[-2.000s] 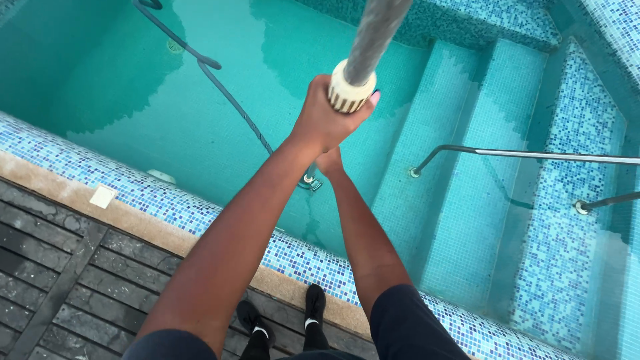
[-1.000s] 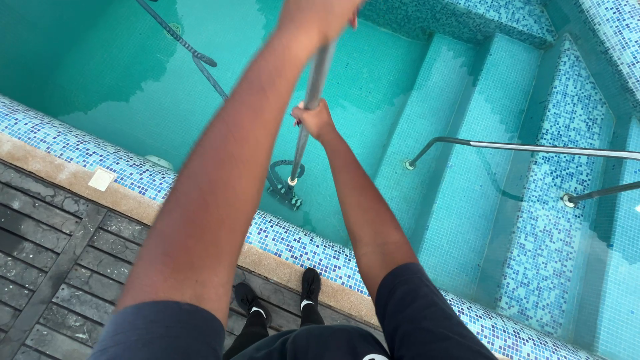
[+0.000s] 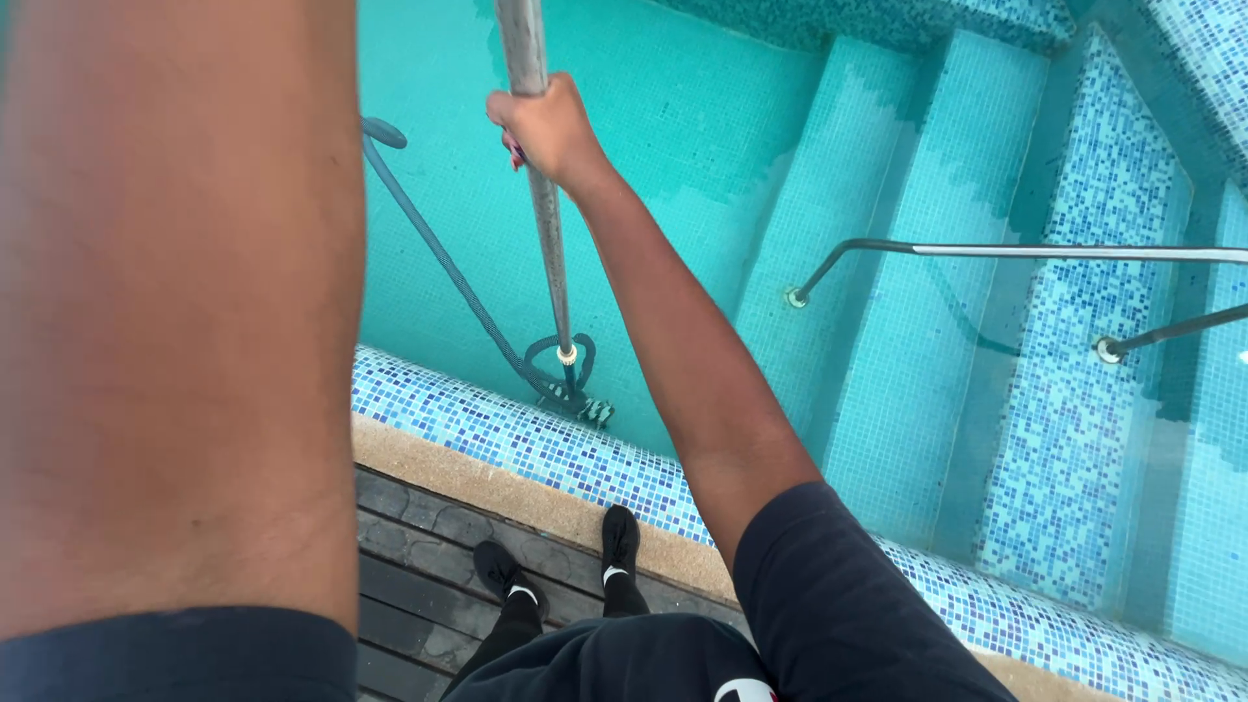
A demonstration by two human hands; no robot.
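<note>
My right hand (image 3: pixel 548 127) grips a grey metal telescopic pole (image 3: pixel 548 224) that runs down into the pool. At its lower end, past a pale collar (image 3: pixel 566 357), a pool vacuum head (image 3: pixel 585 405) lies under water close to the near wall. A ribbed grey hose (image 3: pixel 448 268) curves from the vacuum head up to the left. My left forearm fills the left side of the view, raised close to the camera; my left hand is beyond the top edge and out of sight.
Mosaic-tiled pool steps (image 3: pixel 887 292) lie at the right, with a metal handrail (image 3: pixel 1024 252) across them. My shoes stand at the stone coping (image 3: pixel 468 471) and dark deck boards (image 3: pixel 419 595), beside the mosaic-tiled pool edge (image 3: pixel 507 424).
My left arm has risen and my left hand has left the view. The hands, close together two seconds ago, have come apart along the pole. The pole now stands more upright in view.
</note>
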